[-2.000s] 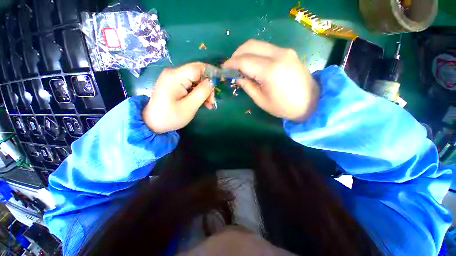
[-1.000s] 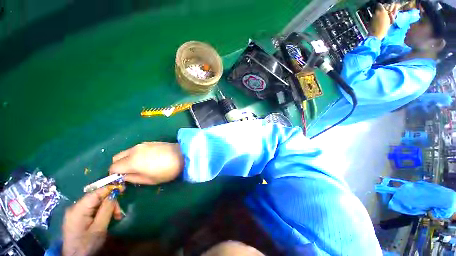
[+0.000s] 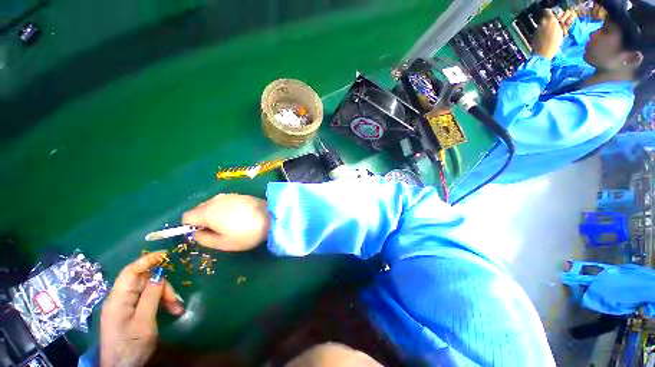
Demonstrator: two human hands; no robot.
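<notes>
My right hand [image 3: 228, 221] is closed on a slim silver-grey handled tool [image 3: 169, 233], which points left over the green mat. My left hand [image 3: 136, 304] is lower left of it, with thumb and index finger pinched on a tiny amber flexible circuit piece [image 3: 159, 259]. The two hands are apart. A loose pile of tiny gold pieces [image 3: 207, 264] lies on the mat between and below them. An amber toothed strip [image 3: 248, 170] lies above my right hand.
A tan round tub [image 3: 291, 113] stands behind the strip. A black phone-like rectangle [image 3: 305, 168], a black fan unit [image 3: 370, 118] and a cable are to the right. A crinkled bag [image 3: 63, 295] is lower left. Another person [image 3: 567, 115] works at upper right.
Since two seconds ago the view has swung to the right. Over the last second my hands have moved apart, uncovering the gold pieces.
</notes>
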